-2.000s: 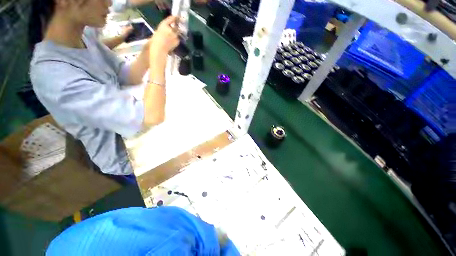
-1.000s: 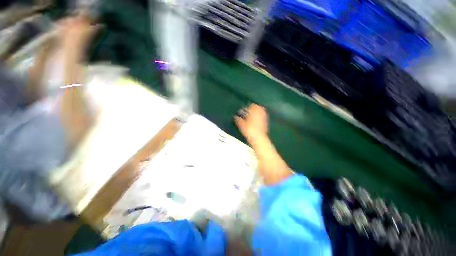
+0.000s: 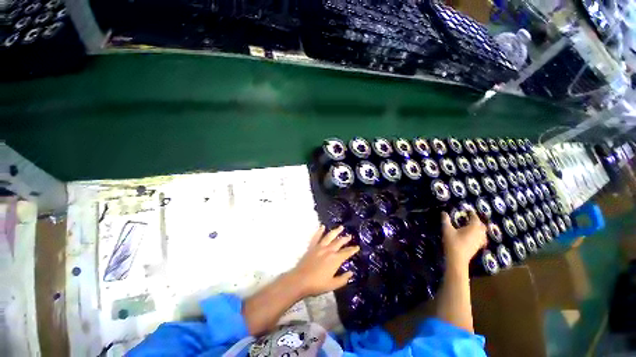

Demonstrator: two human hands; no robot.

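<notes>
A large black cavity tray (image 3: 390,268) lies beside the belt. Silver-ringed black cylindrical units fill its two far rows and much of its right part. The dark, shiny pockets at the near left look empty. My right hand (image 3: 466,237) is over the tray, thumb and fingers around a cylindrical unit (image 3: 460,218) at the left end of a filled row; the fingers partly hide it. My left hand (image 3: 328,263) holds nothing. It rests palm down with fingers spread over the tray's left edge.
The white marked worktop (image 3: 209,237) adjoins the tray's left side. The green belt (image 3: 209,104) runs behind both. Stacked black trays (image 3: 390,38) stand beyond it. Brown cardboard (image 3: 509,300) and a blue object (image 3: 589,222) are at the right.
The view has swung right to the tray. My right hand has moved from over the belt to a unit in the tray. My left hand has come into view. The neighbouring person is out of view.
</notes>
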